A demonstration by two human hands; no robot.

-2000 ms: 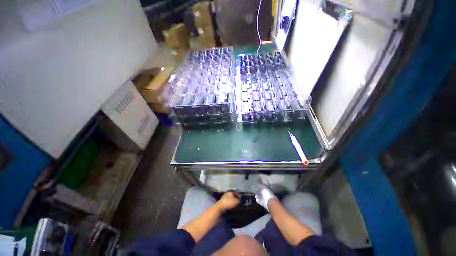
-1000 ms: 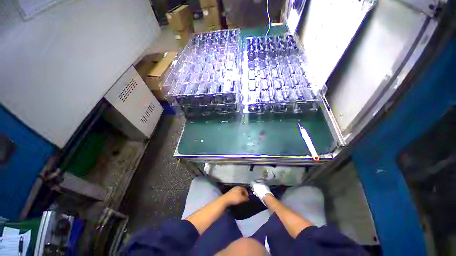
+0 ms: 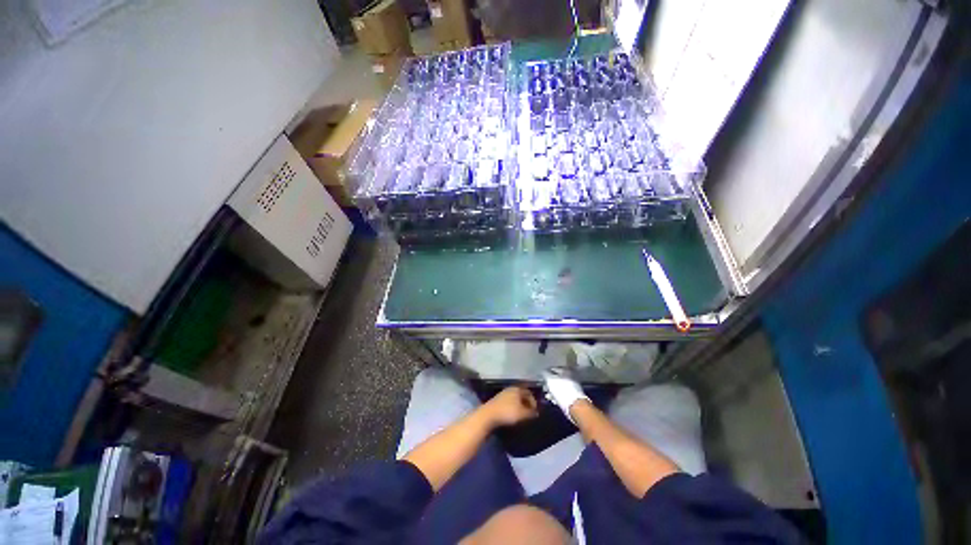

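Observation:
My bare left hand (image 3: 513, 406) is over my lap, just below the bench's front edge, with its fingers curled. My right hand (image 3: 563, 392), in a white glove, is close beside it, with a small gap between them. Both hands are small and blurred, and I cannot tell whether either holds anything. A slim white tool (image 3: 665, 290) with an orange-red end lies at the right of the green bench top (image 3: 479, 282). Two stacks of clear blister trays with dark parts, a left one (image 3: 437, 138) and a right one (image 3: 596, 144), stand side by side behind.
A metal edge (image 3: 532, 324) runs along the bench front. A white panel (image 3: 735, 96) and a blue machine frame (image 3: 820, 351) stand at the right. A white cabinet (image 3: 291, 213) and cartons (image 3: 343, 136) are at the left. Papers (image 3: 40, 518) lie at the lower left.
The view has shifted, so the trays and bench sit higher in the picture. My two hands have stayed close together over my lap. The white tool has stayed on the bench.

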